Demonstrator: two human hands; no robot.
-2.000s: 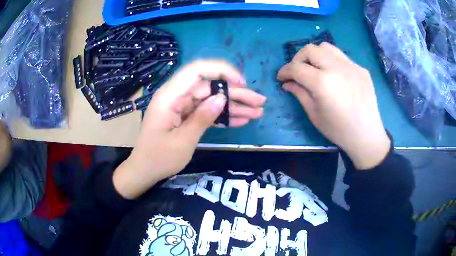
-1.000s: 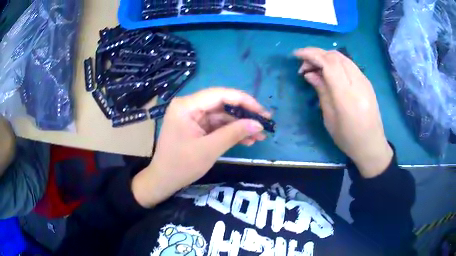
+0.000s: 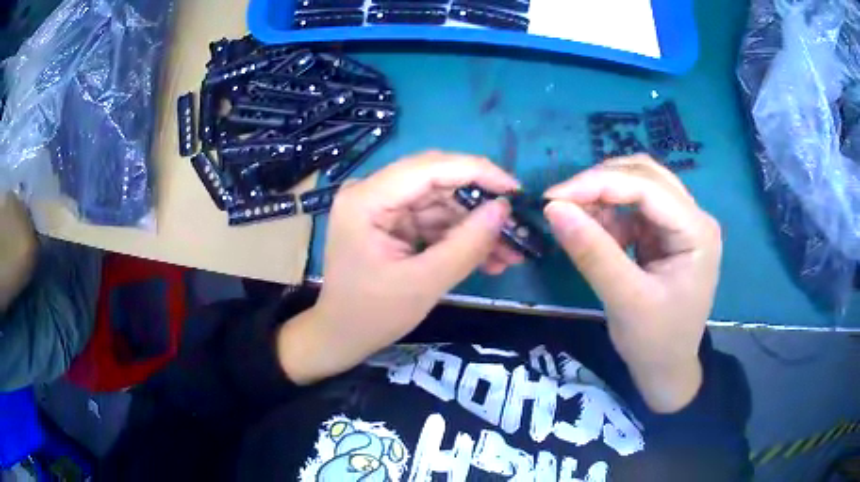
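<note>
My left hand holds a black plastic housing between thumb and fingers, tilted down to the right above the mat. My right hand is close to the housing's right side, thumb and index fingertips pinched together; whether a small insert is between them is too small to tell. A scatter of small black inserts lies on the green mat beyond my right hand, some joined like a grid. A loose pile of black housings lies to the left of my left hand.
A blue tray at the far side holds housings in columns, with white liner showing at right. A clear bag of dark parts lies left on the tan board. Another clear bag is at right. A person's sleeve shows at left.
My right hand has moved from the insert scatter to beside the housing, uncovering the scatter. The housing in my left hand has turned from upright to slanting. The view has shifted slightly.
</note>
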